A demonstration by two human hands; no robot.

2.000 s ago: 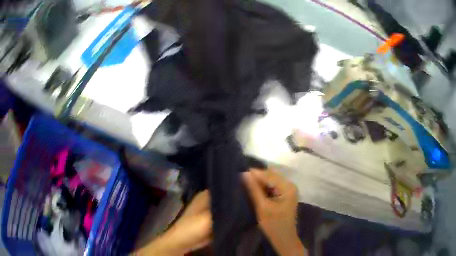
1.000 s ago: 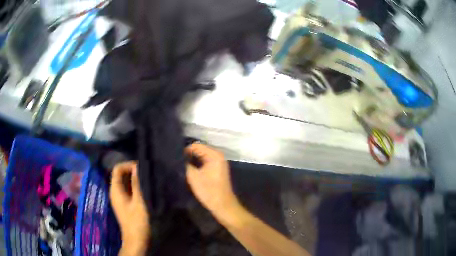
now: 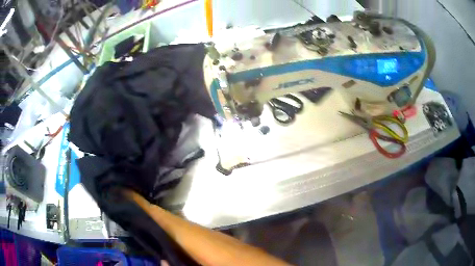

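A black garment piece [image 3: 130,109] lies bunched on the left part of the white table, beside the needle end of the cream JACK sewing machine [image 3: 323,72]. A strip of it hangs over the front edge. A paler grey part shows at its lower right. My right hand [image 3: 133,197] reaches in from the bottom; its fingers are hidden in the black folds, so its grip cannot be seen. A small bit of skin at the bottom edge, possibly my left hand [image 3: 164,263], is almost wholly cut off.
Black-handled snips [image 3: 285,109] lie under the machine arm. Red and yellow scissors [image 3: 386,134] lie at the right, near small metal parts [image 3: 437,117]. A green tray [image 3: 108,50] stands at the back left, a blue basket [image 3: 91,256] at the bottom left. Grey and black cloth [image 3: 424,208] is at lower right.
The view has shifted, with the machine now fuller in view. The black garment is bunched on the table beside the needle end. Both hands were visible at the cloth earlier; now they are mostly hidden.
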